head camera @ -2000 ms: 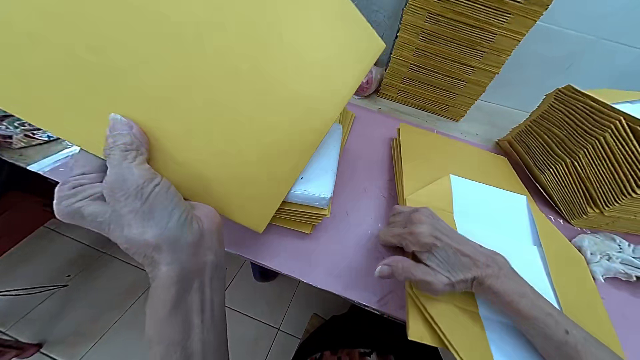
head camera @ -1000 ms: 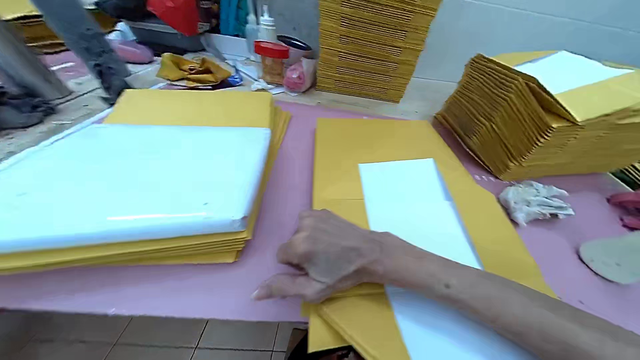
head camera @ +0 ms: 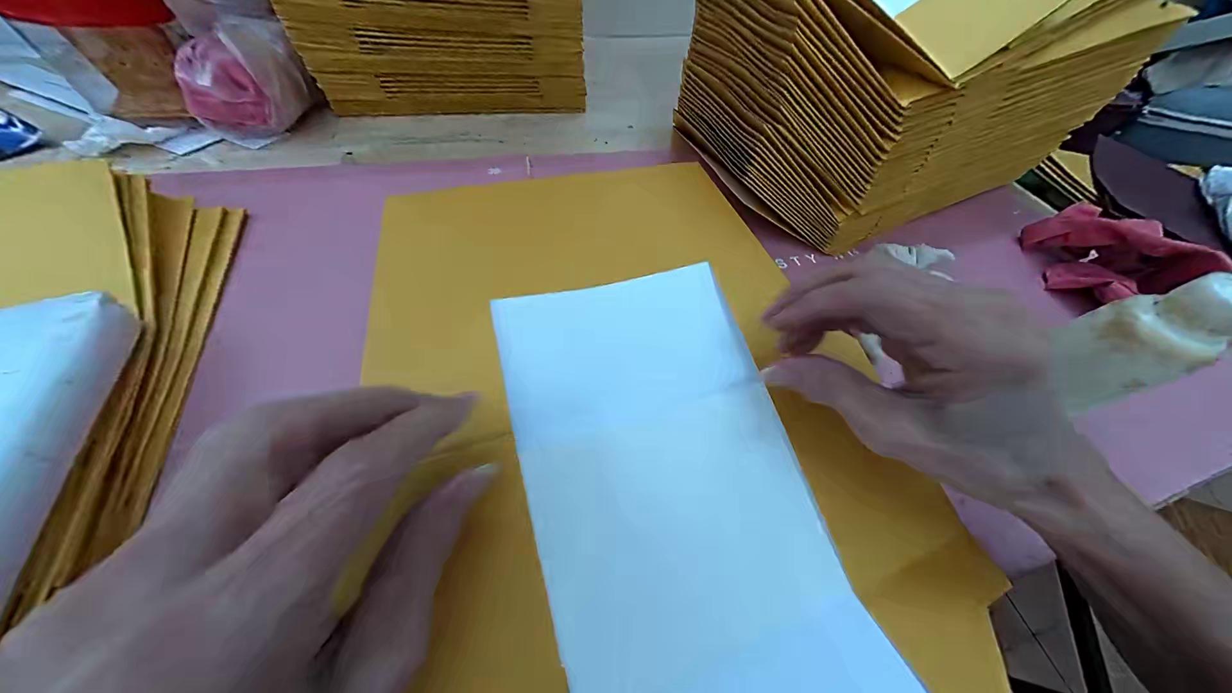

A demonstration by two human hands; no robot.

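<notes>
Below me a yellow-brown paper sheet [head camera: 539, 231] lies on the pink tabletop [head camera: 289, 289], with a long white paper strip [head camera: 654, 462] over its middle. My left hand [head camera: 289, 539], slightly blurred, is at the strip's left; its thumb and fingers are parted near a raised fold of yellow paper, and whether they touch it is unclear. My right hand [head camera: 914, 375] hovers by the strip's right edge, thumb and fingers apart, holding nothing visible. Farther left is a stack of yellow paper pieces [head camera: 183, 289] with a white wrapped slab [head camera: 58, 385] on it.
A fanned stack of folded yellow paper [head camera: 799, 125] leans at the back right, and another tall stack [head camera: 443, 58] stands at the back. A pink thing in a plastic bag [head camera: 231, 82] sits back left. Red cloth [head camera: 1116, 255] and a pale stained object [head camera: 1145, 337] are at the right.
My left hand, holding up a yellow sheet two seconds ago and out of view one second ago, is now beside the strip. My right hand has moved from the strip's left side to its right.
</notes>
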